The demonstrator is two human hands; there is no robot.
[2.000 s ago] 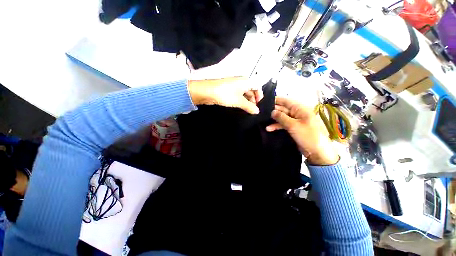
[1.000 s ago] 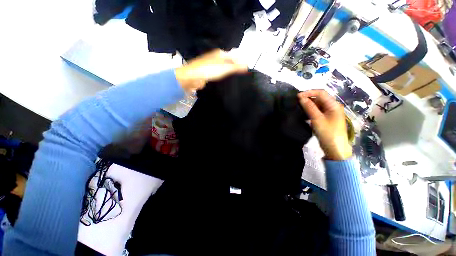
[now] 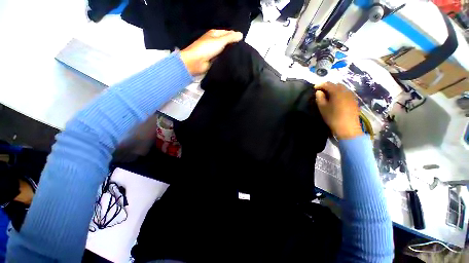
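Note:
A black garment (image 3: 257,113) is spread between my two hands over the table edge and down onto my lap. My left hand (image 3: 210,50) holds its upper left part, fingers pointing right. My right hand (image 3: 338,107) pinches its upper right edge between thumb and fingers. The top edge dips between the hands, with a tiny pale spot at its middle. A small white tag (image 3: 244,196) shows on the black cloth at my lap. The sewing machine's needle area (image 3: 308,51) is just beyond the garment, not touching my hands.
More black garments (image 3: 185,23) lie heaped beyond my left hand. Yellow scissors (image 3: 366,126) are partly hidden behind my right hand. A black-handled tool (image 3: 415,209) lies far right. Black cords (image 3: 110,205) lie on a white surface lower left. Part of another person (image 3: 23,192) shows at the left edge.
My hands have moved apart from their pinch near the needle, left hand up and left, right hand up and right. The garment between them is now spread wide.

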